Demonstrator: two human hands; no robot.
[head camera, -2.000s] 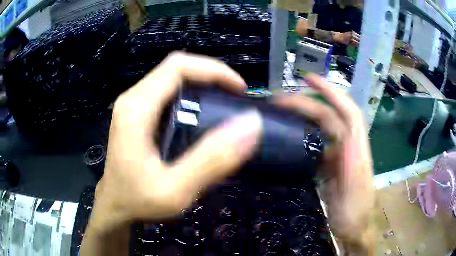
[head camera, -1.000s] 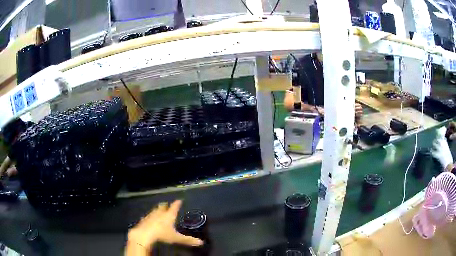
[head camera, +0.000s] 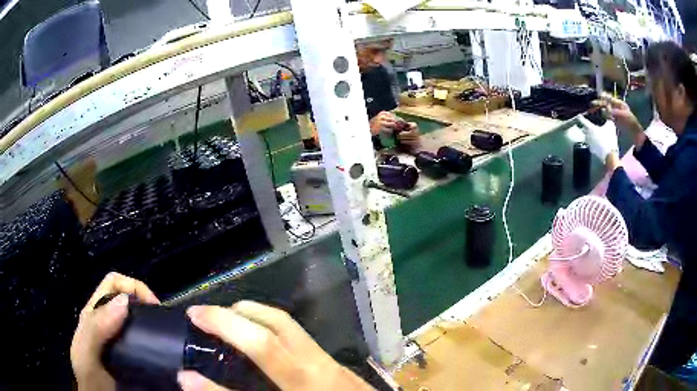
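Observation:
A black cylindrical unit lies roughly sideways between my two hands at the lower left. My left hand grips its left end, with the thumb over the top edge. My right hand holds its right end, fingers over the top and thumb below. The unit's lower part is cut off by the picture's edge. It is held in front of the dark conveyor belt.
Black units stand on the green belt beyond the metal upright. A pink fan with a white cord stands on the cardboard. Black tray stacks are at the far left. One person works across the belt, another at the right.
The view has swung right. One second ago one hand was open beside a standing unit on the belt; now both hands hold a unit. The fan and right-hand person show more fully.

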